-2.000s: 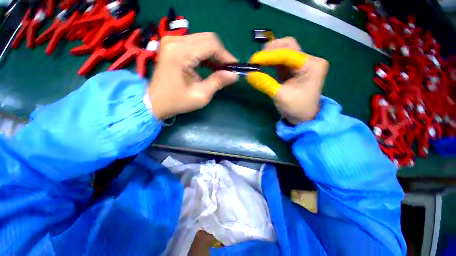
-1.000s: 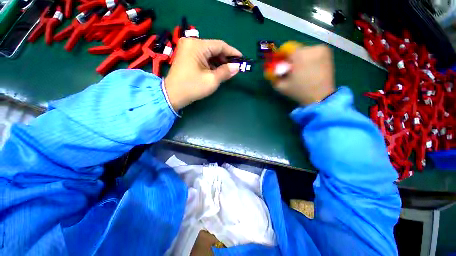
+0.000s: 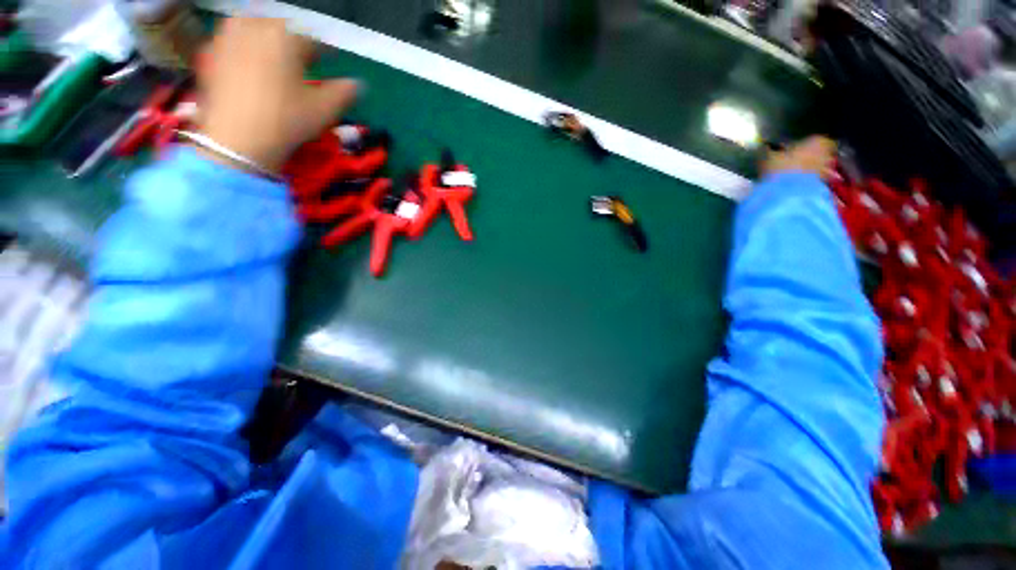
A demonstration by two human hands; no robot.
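Note:
My left hand [image 3: 262,95] is blurred over the loaded red clamps [image 3: 390,217] at upper left. Its thumb stands apart from the fingers, and nothing shows in it. My right hand [image 3: 800,158] is small and blurred at the far right, beyond the pale strip, partly covered by its sleeve. A small dark thing shows by its fingertips; its grip is unclear. A black module with an amber flex [image 3: 618,214] lies on the green bench. Another module [image 3: 574,131] lies across the pale strip's near edge. The clamps nearest the middle have black parts in their jaws.
A large heap of red clamps [image 3: 936,334] lies at right, close to my right sleeve. The pale strip [image 3: 446,72] borders a dark belt surface [image 3: 657,78], with a small part [image 3: 446,20] on it. A green-rimmed tray [image 3: 56,100] and white crumpled material are at far left.
My left hand has left the middle and moved up and left over the clamps. My right hand has moved far right and forward; the red clamp seen at it is gone from view.

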